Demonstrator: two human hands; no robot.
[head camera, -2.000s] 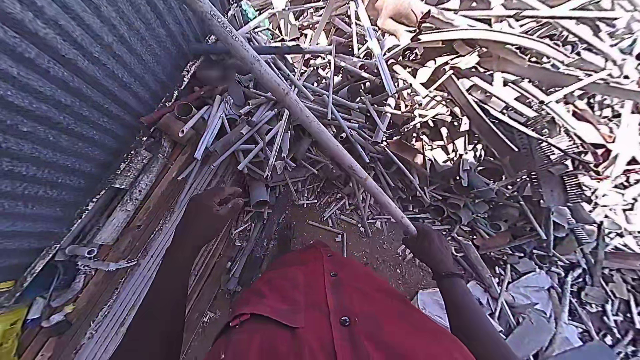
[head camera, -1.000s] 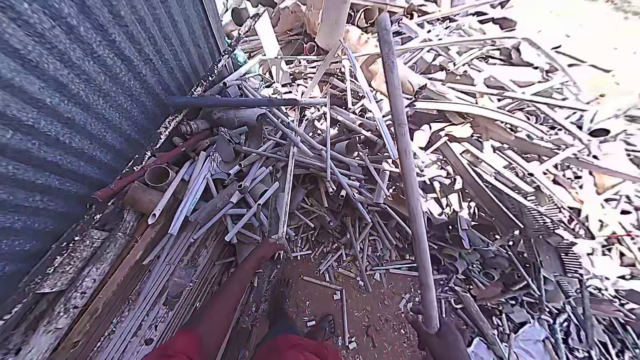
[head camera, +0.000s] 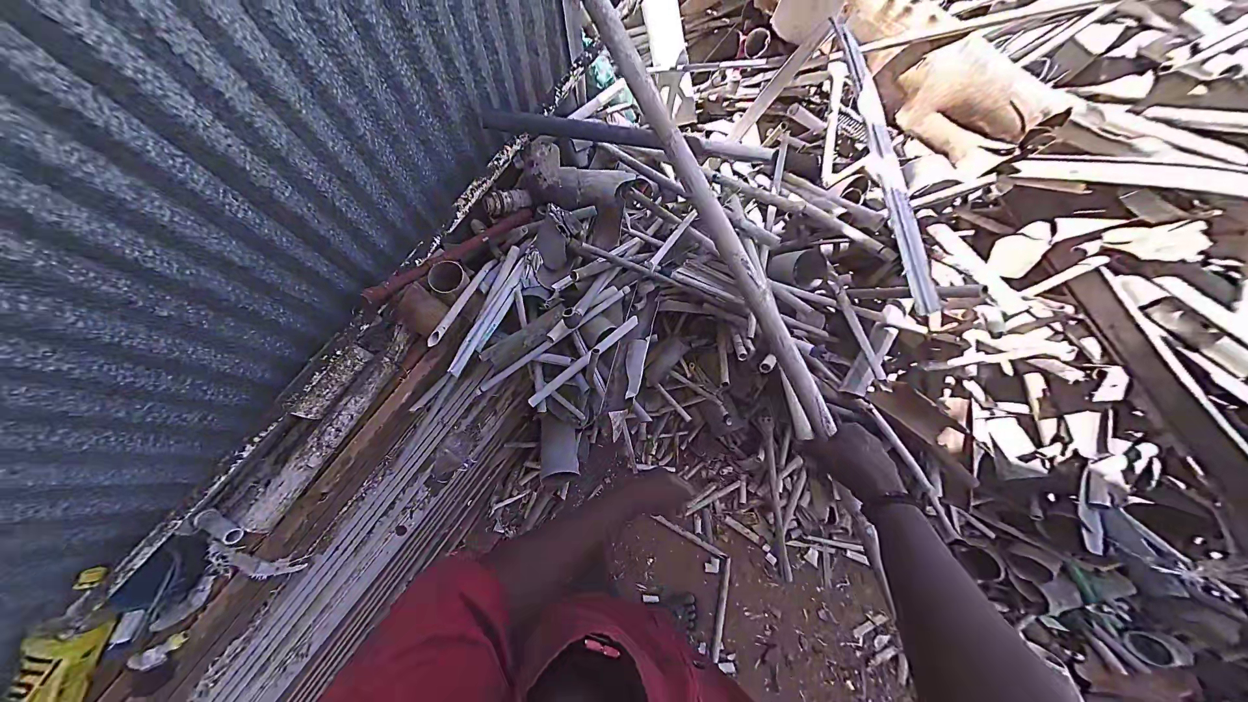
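Observation:
My right hand (head camera: 856, 460), with a dark band at its wrist, grips the lower end of a long pale pipe (head camera: 717, 219) that slants up and left over a heap of scrap pipes. My left hand (head camera: 655, 495) is low in the middle, above the near edge of the heap. Its fingers are blurred, and whether it holds anything I cannot tell. Close to it lies a short grey pipe piece (head camera: 559, 447). Thin cut pipes (head camera: 585, 366) lie jumbled just beyond that hand.
A corrugated metal wall (head camera: 195, 214) rises at the left. Long strips and boards (head camera: 370, 526) lie along it. A dark pipe (head camera: 575, 129) lies across the heap's far part. Sunlit broken scrap (head camera: 1053, 341) spreads to the right. Short offcuts litter the brown ground (head camera: 770, 614).
The long pipe in my right hand stood more upright one second ago and now leans to the left. My left hand has moved away from the thin pale piece it was at.

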